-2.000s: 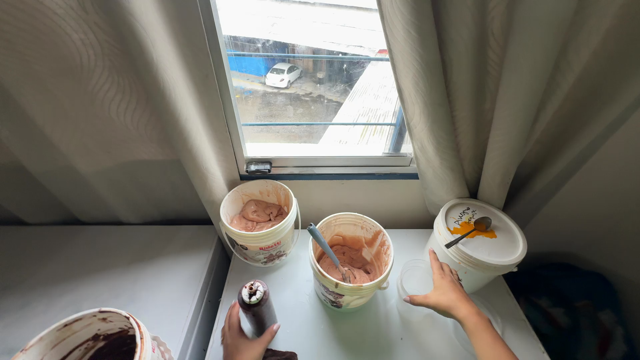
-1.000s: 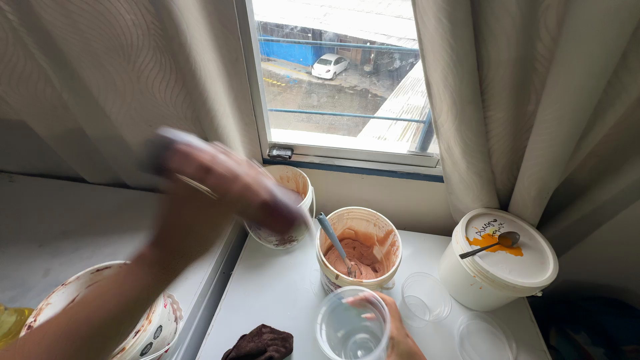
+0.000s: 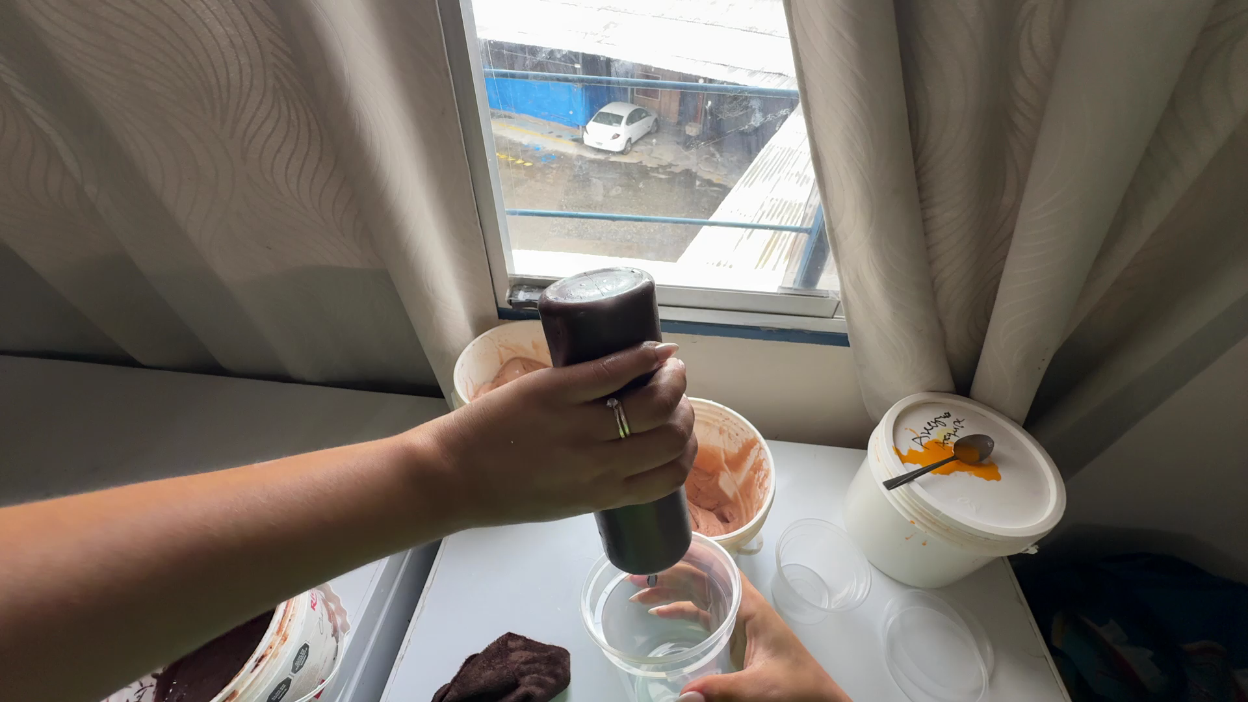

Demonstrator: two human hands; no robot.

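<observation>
My left hand [image 3: 585, 439] grips a dark-filled squeeze bottle [image 3: 639, 531], turned upside down with its nozzle pointing into the mouth of a clear plastic cup [image 3: 624, 619]. Low in the view, my right hand [image 3: 760, 643] holds that cup from its right side. No sauce is plainly visible in the cup. Behind the bottle stands a white bucket [image 3: 756, 502] with pinkish-brown cream. Another bucket of similar cream [image 3: 473, 366] is partly hidden behind my left hand and the bottle. A brown cloth [image 3: 512, 671] lies left of the cup.
A second clear cup [image 3: 819, 585] and a clear lid [image 3: 936, 648] lie on the white table [image 3: 556, 565]. At right stands a lidded white bucket [image 3: 897, 531] with a spoon [image 3: 941, 460] on an orange smear. A bucket of dark sauce [image 3: 302, 648] sits at lower left. Curtains flank the window.
My left hand has lifted the squeeze bottle from the table and upended it over a cup. My right hand has brought one clear cup to the left, in front of the middle bucket.
</observation>
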